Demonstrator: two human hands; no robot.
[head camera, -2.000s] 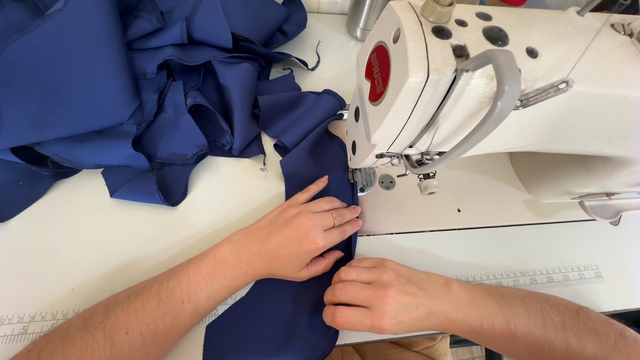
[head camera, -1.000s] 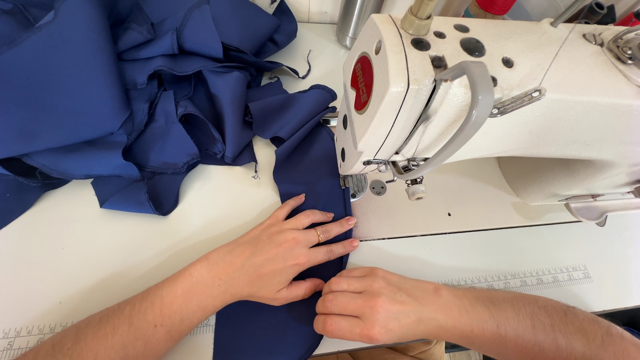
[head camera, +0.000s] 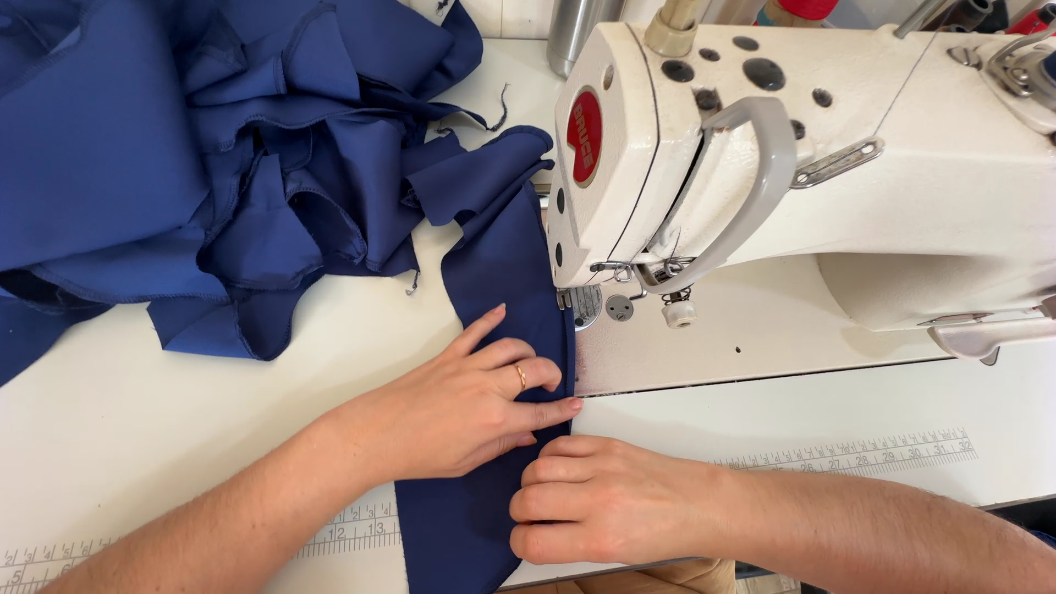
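Note:
A long strip of navy blue fabric (head camera: 503, 280) runs from beside the sewing machine's presser foot (head camera: 564, 299) down past the table's front edge. My left hand (head camera: 487, 396) lies on it with fingers spread, the fingertips at its right edge, just below the foot. Right below, my right hand (head camera: 610, 499) is curled, with that same fabric edge gripped between fingers and thumb; the thumb is hidden. The strip's right edge looks folded along its length. The white sewing machine (head camera: 784, 190) stands at the right, its needle not clearly visible.
A heap of navy blue fabric (head camera: 272, 165) with overlocked edges and loose threads covers the upper left of the white table (head camera: 165, 429). A metal cylinder (head camera: 580, 33) stands behind the machine head. Printed ruler scales (head camera: 874, 452) run along the front of the table. Thread spools sit at the upper right.
My left hand's fingers have shifted on the fabric, with one finger now bent near the edge. The right hand stays closed at the fabric edge. The view has moved slightly.

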